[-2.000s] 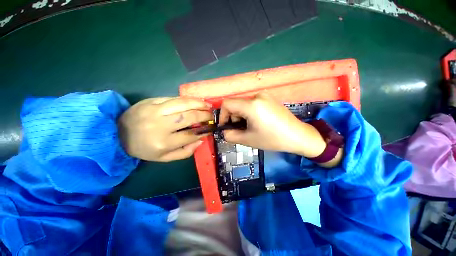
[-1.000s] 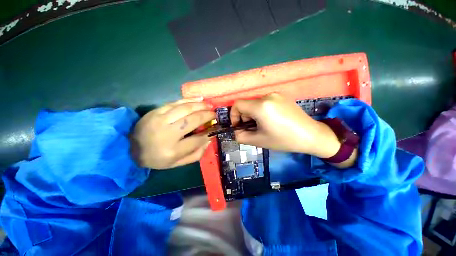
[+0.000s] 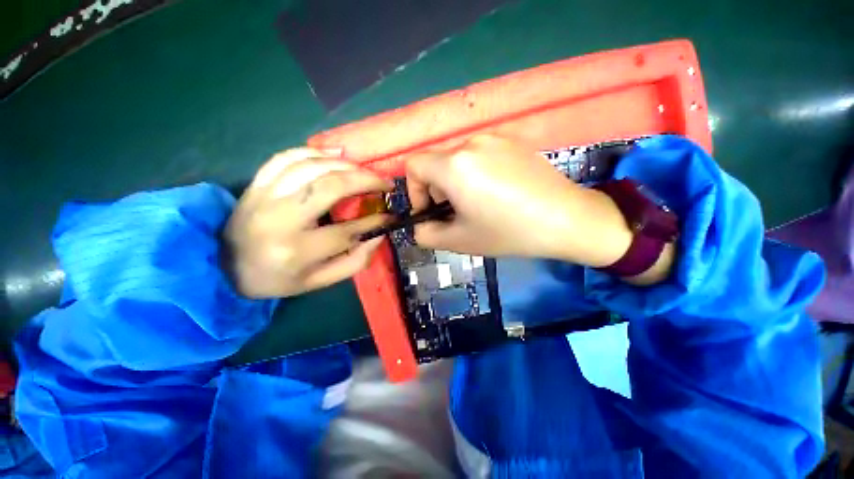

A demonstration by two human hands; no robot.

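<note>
The open tablet assembly (image 3: 448, 299) lies in the red foam tray (image 3: 389, 323), with silver-grey shield patches on its board. My right hand (image 3: 510, 201) is over the tablet's upper left part and grips black tweezers (image 3: 403, 223), whose thin end points left toward my left hand. My left hand (image 3: 300, 224) lies over the tray's upper left corner, its fingers bent around the board's corner. A small amber-gold piece (image 3: 375, 203) shows between its fingers. Whether my left fingers grip it is hidden.
Black-grey sheets (image 3: 375, 42) lie on the dark green bench (image 3: 169, 112) beyond the tray. The bench's chipped edge (image 3: 56, 47) curves across the upper left. A pink sleeve (image 3: 833, 267) of another person is at the right edge.
The view has shifted, so the tray and sheets sit higher in the picture and tilt more. Both hands stay at the same board corner; the tweezers remain in my right hand.
</note>
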